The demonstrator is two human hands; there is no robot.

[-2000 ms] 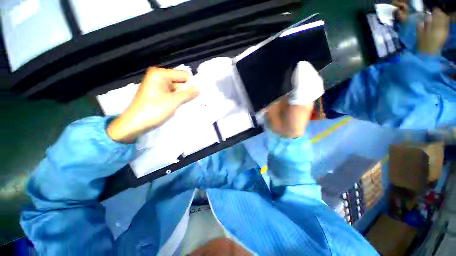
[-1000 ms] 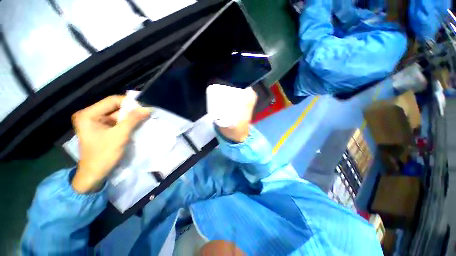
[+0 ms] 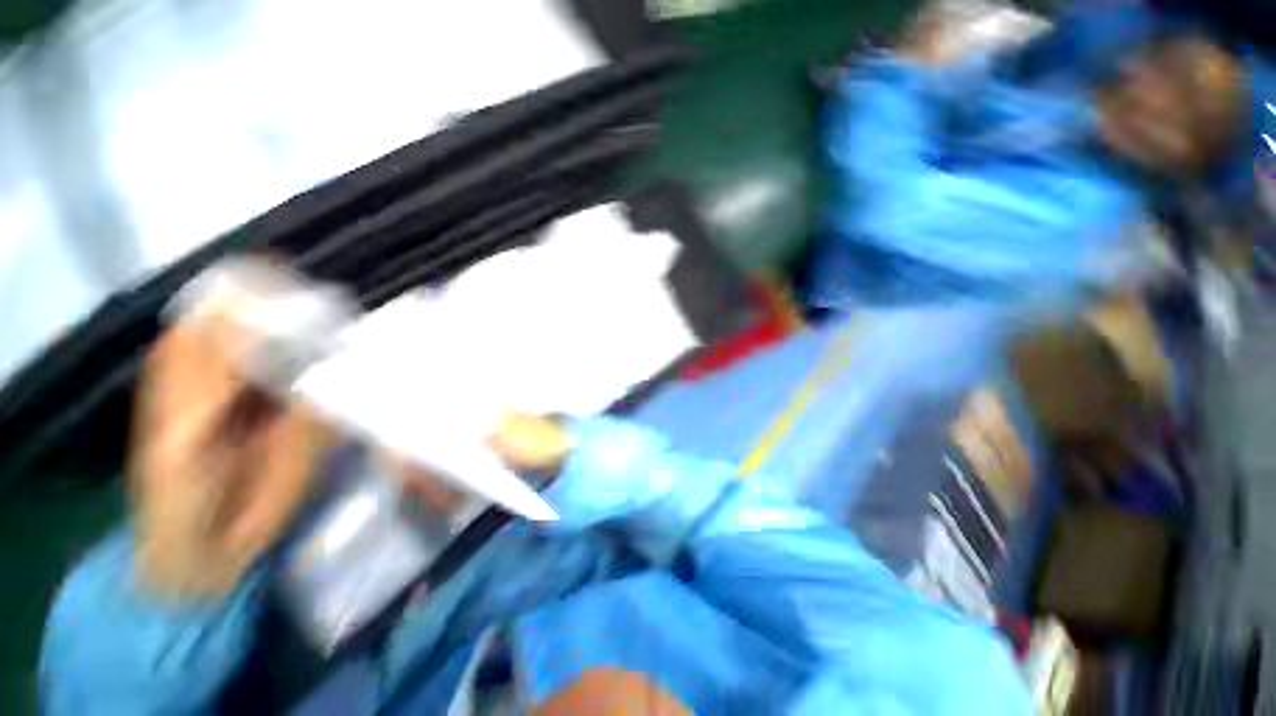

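Observation:
The frame is blurred. My left hand (image 3: 217,441) is raised at the left, its fingers closed on a crumpled white piece (image 3: 266,315), seemingly a protective bag. A bright white flat sheet or bag (image 3: 483,350) spreads to the right of it, with a pointed corner low in front of my smock. My right hand (image 3: 529,439) is at the sheet's lower edge, partly covered by it; its grip is unclear. No black screen face shows. Part of the black tray (image 3: 700,266) shows beyond the sheet, and a pale slot (image 3: 357,553) shows below my left hand.
Stacked black trays (image 3: 560,133) with white-bagged items on top (image 3: 350,84) fill the upper left. The green bench (image 3: 742,119) lies beyond. Another person in a blue smock (image 3: 966,196) is at the upper right. Brown cartons (image 3: 1106,567) stand on the right.
The glossy black screen, tilted up between my hands before, no longer shows; a white surface is there. My right hand has moved left and down, and its white cloth is not distinguishable now.

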